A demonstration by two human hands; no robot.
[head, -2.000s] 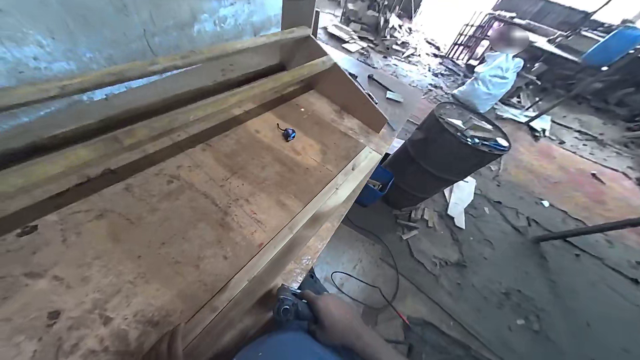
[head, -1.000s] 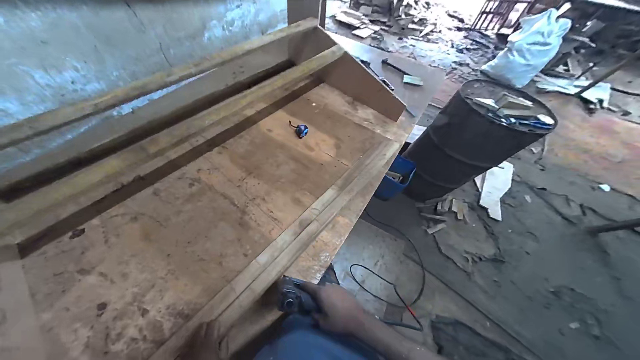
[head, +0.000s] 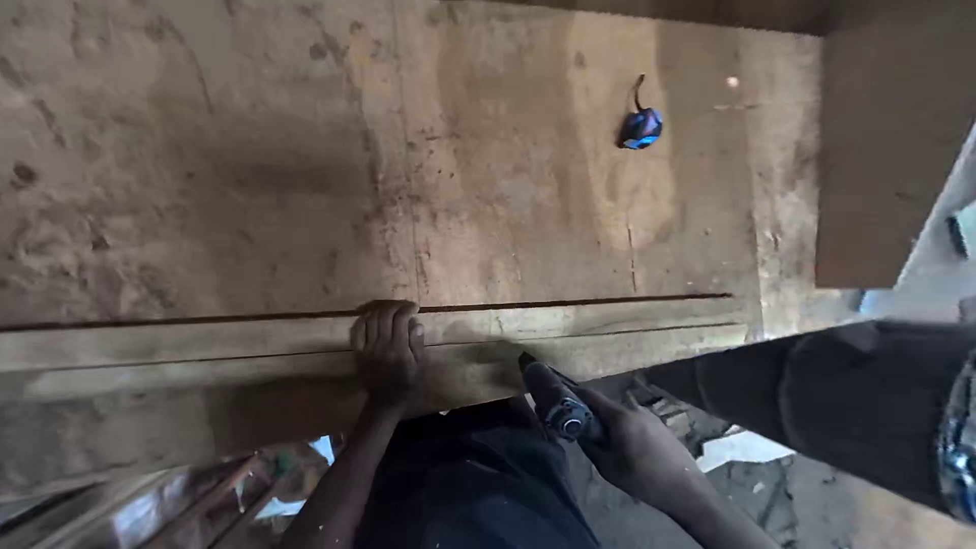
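Note:
My left hand [head: 387, 343] lies over two narrow wooden strips [head: 229, 339] side by side along the near edge of a plywood surface, its fingers curled over their far edge. In my right hand [head: 629, 435] is a dark power tool [head: 560, 404], perhaps a drill or nailer, gripped just right of my body. Its pointed tip is at the near strip, right of my left hand; whether it touches the wood I cannot tell. A small blue object [head: 642, 128], which looks like a tape measure, rests on the plywood [head: 496, 191] farther back.
An upright wooden end panel [head: 888, 160] stands at the right of the plywood. Beyond the near edge, a dark metal drum [head: 854, 404] is at the lower right, with wood scraps [head: 671, 415] on the floor beside it. Assorted boards and debris lie below the surface at lower left.
The view has swung strongly down over the plywood. My left hand is now plainly in sight on the strips. The tool remains in my right hand, with its pointed tip now visible.

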